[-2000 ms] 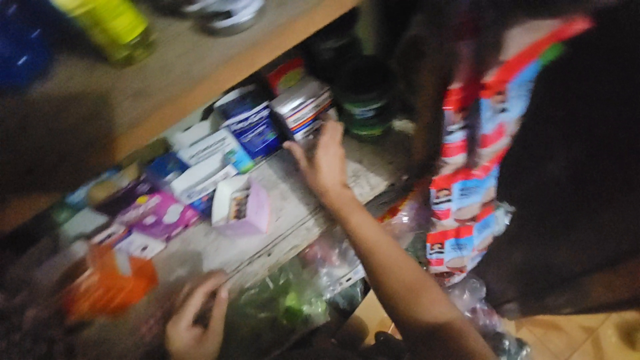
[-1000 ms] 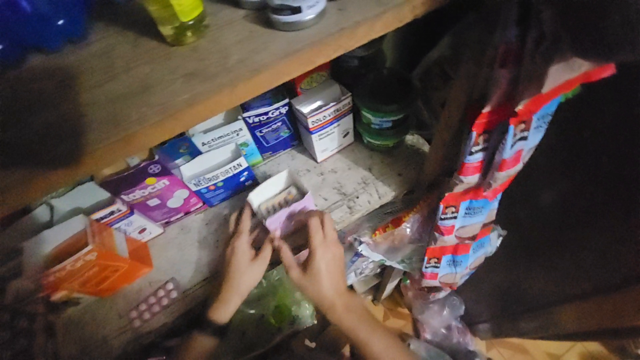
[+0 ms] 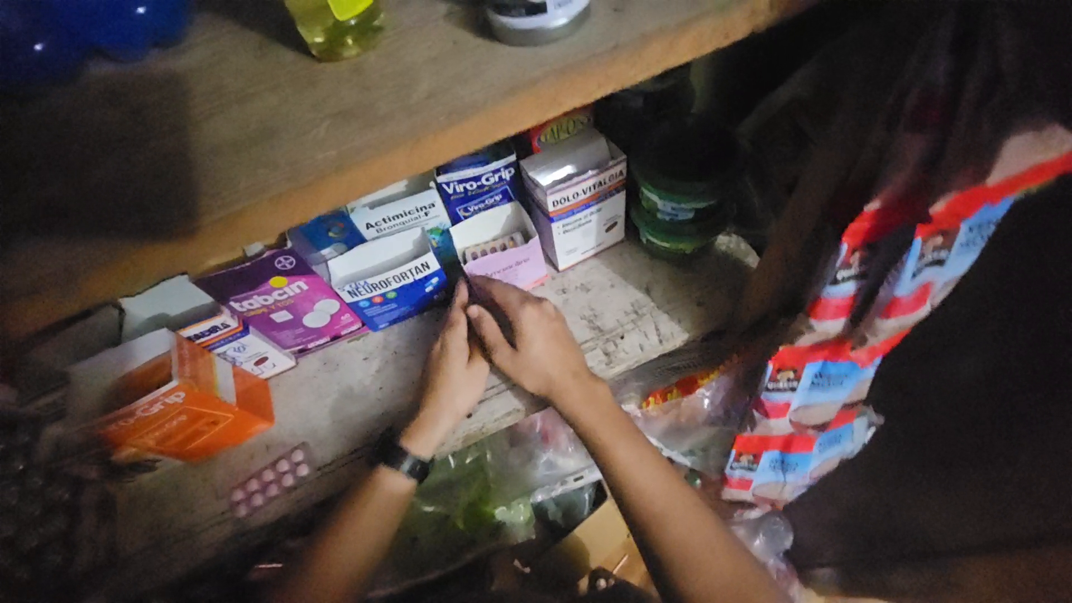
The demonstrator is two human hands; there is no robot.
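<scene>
My left hand (image 3: 455, 368), with a dark band at its wrist, and my right hand (image 3: 532, 339) are close together over the shelf front. Their fingertips meet near the lower corner of an open pink and white medicine box (image 3: 511, 264), which holds blister packs. Whether either hand grips anything is hidden. The blue and white Neurofortan box (image 3: 392, 293) stands just left of the fingers. To the right of the pink box is the white Dolo-Vitalgia box (image 3: 586, 222); the blue Viro-Grip box (image 3: 479, 188) is behind it.
Further left are a purple Tabcin box (image 3: 289, 306), an open orange box (image 3: 201, 414) and a pink blister pack (image 3: 270, 480). An upper wooden shelf (image 3: 419, 109) overhangs the boxes. Green-lidded containers (image 3: 678, 209) stand at right, beside a hanging strip of Quaker packets (image 3: 804, 385). Plastic bags lie below.
The pink box, between my hands at the shelf front one second ago, now stands back in the row between the Neurofortan and Dolo-Vitalgia boxes. My hands are off its sides.
</scene>
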